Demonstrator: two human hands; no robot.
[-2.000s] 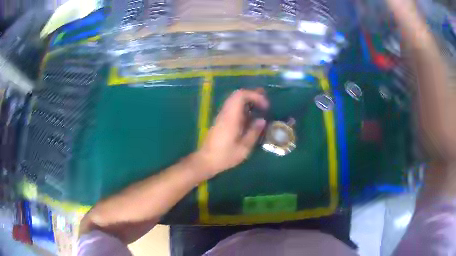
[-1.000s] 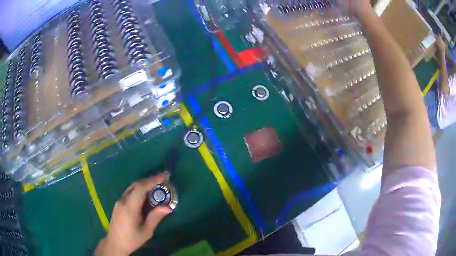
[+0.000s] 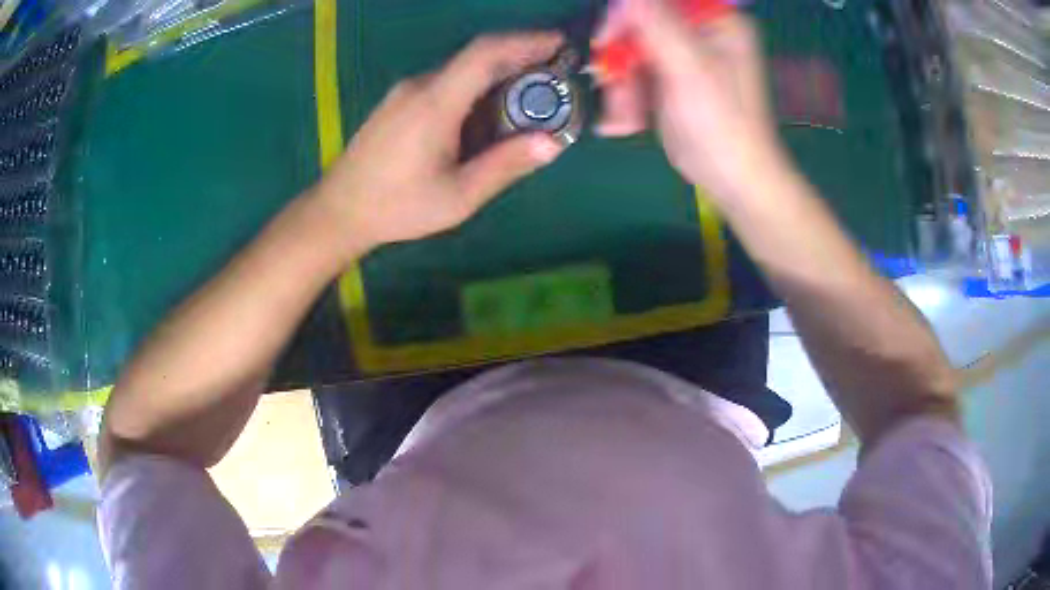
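Observation:
My left hand (image 3: 432, 144) holds a round metal part (image 3: 539, 101), silver with a dark grey centre, between thumb and fingers over the green mat. The part sits in a metal ring holder (image 3: 564, 136), mostly hidden by the part and fingers. My right hand (image 3: 685, 87), slightly blurred, grips a red-handled tool (image 3: 622, 58) just right of the part. The tool's tip points left towards the holder; whether it touches cannot be told.
Yellow tape (image 3: 332, 104) lines the green mat (image 3: 207, 173). A green label (image 3: 538, 300) lies near the bench edge. A reddish-brown square (image 3: 809, 92) is on the right. Clear trays with dark parts stand at left (image 3: 25, 207) and right (image 3: 1002, 104).
My right hand has come from the upper right down to the mat, now with the red-handled tool. My left hand still holds the part. The view has swung left and down.

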